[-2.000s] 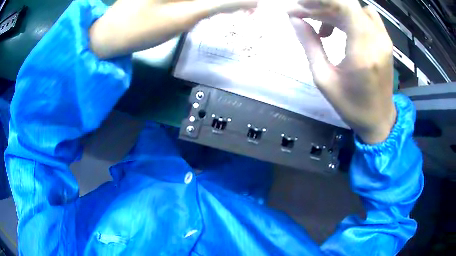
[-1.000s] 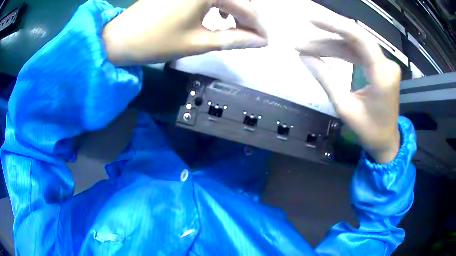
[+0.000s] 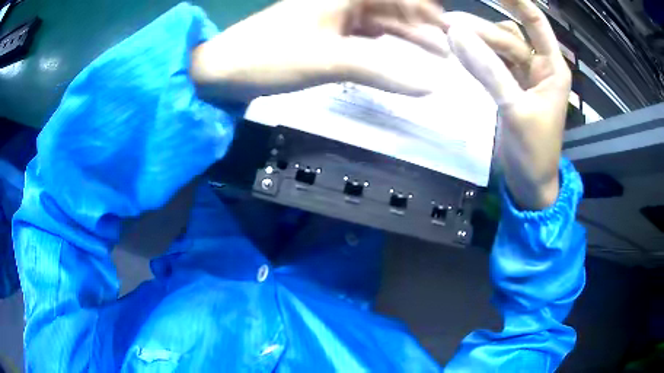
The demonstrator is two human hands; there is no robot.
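Observation:
The dark bar-shaped fixture point(image 3: 368, 191) lies slanted at the near edge of the bench, its four small dark nests and end screws facing up. The white paper-lined sheet point(image 3: 422, 138) lies directly behind it, partly covered by my hands. My left hand point(image 3: 327, 47) reaches across the sheet from the left, blurred and overexposed. My right hand point(image 3: 513, 65) is raised over the sheet's right side, its thumb and index fingertips near my left fingers. I cannot tell whether a small part is between the fingertips of either hand.
The green mat point(image 3: 109, 51) spreads to the left, with a dark object point(image 3: 16, 42) at its far left edge. Silver conveyor rails point(image 3: 604, 65) run along the upper right. A pale grey machine edge point(image 3: 619, 124) is at the right. My blue sleeves flank the fixture.
My left hand has moved right and my hands have come together over the sheet; they were apart one second ago. The fixture appears slightly lower and further left in view.

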